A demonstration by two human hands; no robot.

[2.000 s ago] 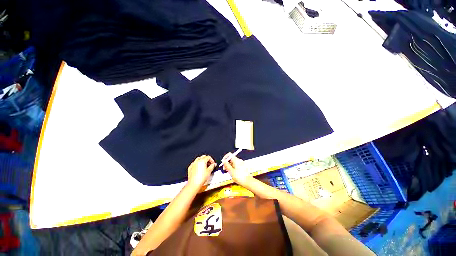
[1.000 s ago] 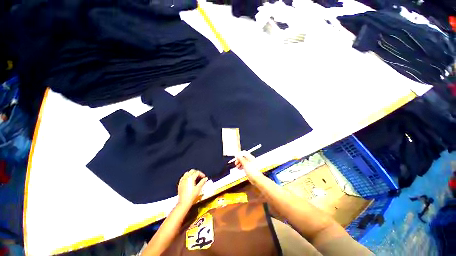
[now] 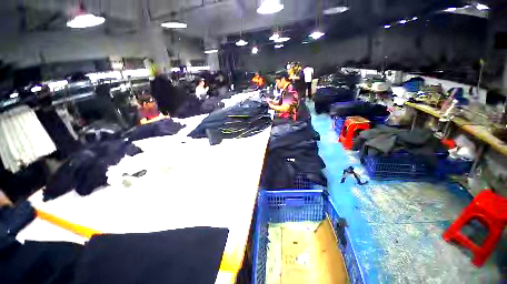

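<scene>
Neither of my hands is in the picture. A dark cloth panel (image 3: 155, 256) lies flat on the near part of the white-topped table (image 3: 203, 194), cut off by the bottom edge. The card template and the white stick are not in view. A blue plastic crate (image 3: 293, 198) stands against the table's right side, with a tan cardboard liner (image 3: 300, 252) in its bottom. A yellow strip (image 3: 66, 223) crosses the table top at the left.
More dark cloth (image 3: 92, 163) and a stack of dark pieces (image 3: 236, 121) lie farther along the table. A person (image 3: 288, 101) stands by its far right side. A red stool (image 3: 481, 224) and cloth-filled crates (image 3: 400, 165) stand on the blue floor at the right.
The view has swung up and to the right, from the near table to the factory floor. Both hands, the apron, the card and the stick have left the picture.
</scene>
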